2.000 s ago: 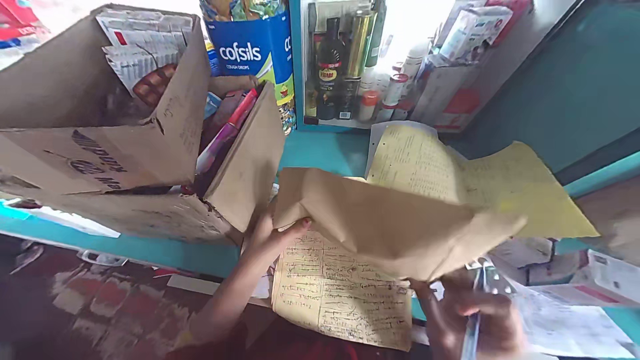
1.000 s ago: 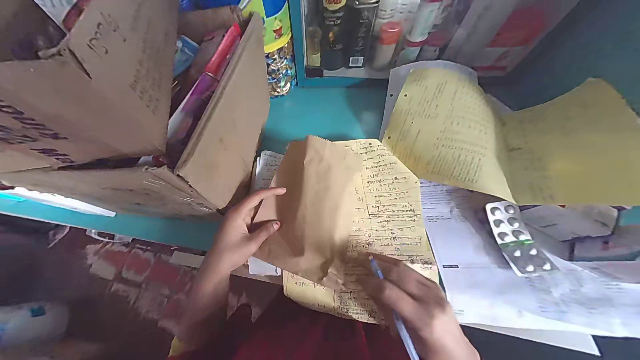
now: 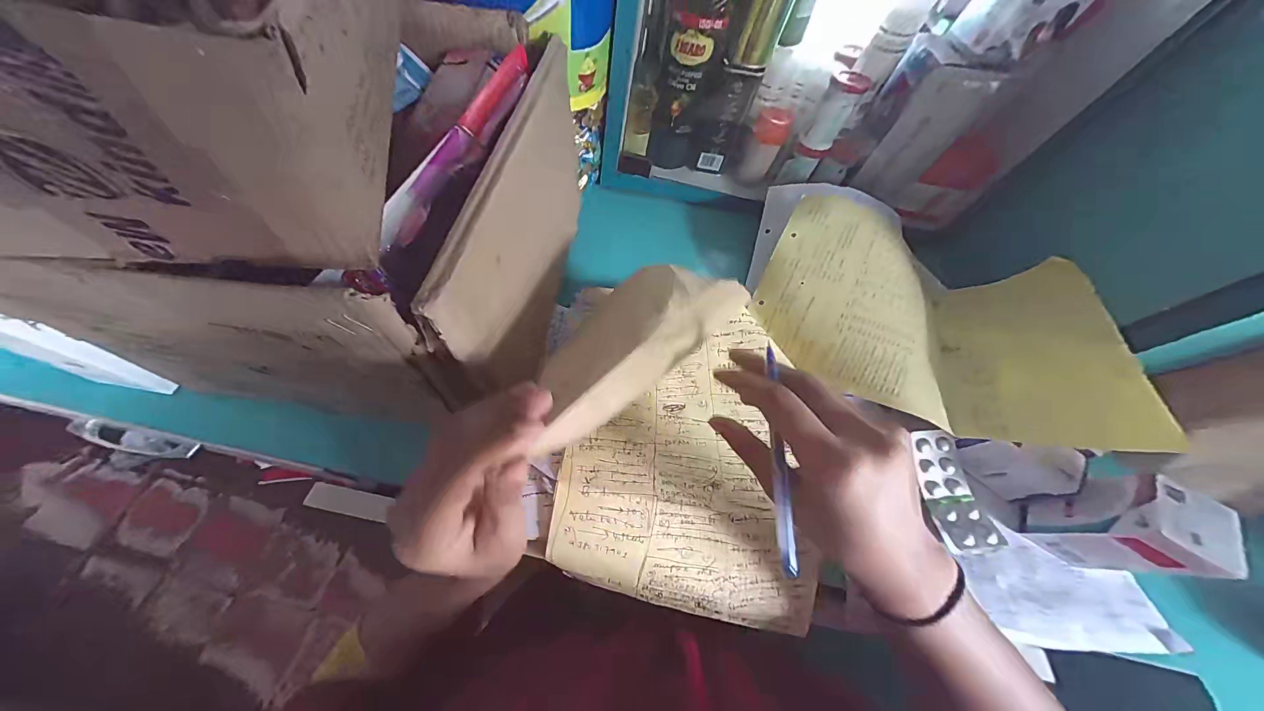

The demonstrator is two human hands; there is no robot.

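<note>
My left hand (image 3: 474, 484) grips the lower left edge of a brown paper sheet or bag (image 3: 632, 346), which is lifted and tilted above a page. That page (image 3: 681, 494) is yellowed, covered in handwriting and lies at the counter's front edge. Over its right side is my right hand (image 3: 820, 454), fingers spread, with a blue pen (image 3: 781, 474) lying across them, tip pointing away from me. A dark band circles the right wrist. Beside this hand rests a blister pack of tablets (image 3: 956, 492), partly used.
Open cardboard boxes (image 3: 504, 247) with packets stand at the left. Behind, a cabinet (image 3: 711, 183) holds bottles and tubes. Yellow punched sheets (image 3: 859, 296) lie at the right, with a small white box (image 3: 1180, 528) and loose papers (image 3: 1096, 597) on the teal counter (image 3: 652, 237).
The brown paper lay flatter over the page one second ago; now it is raised and tilted. My right hand, closed around the pen then, has its fingers spread now.
</note>
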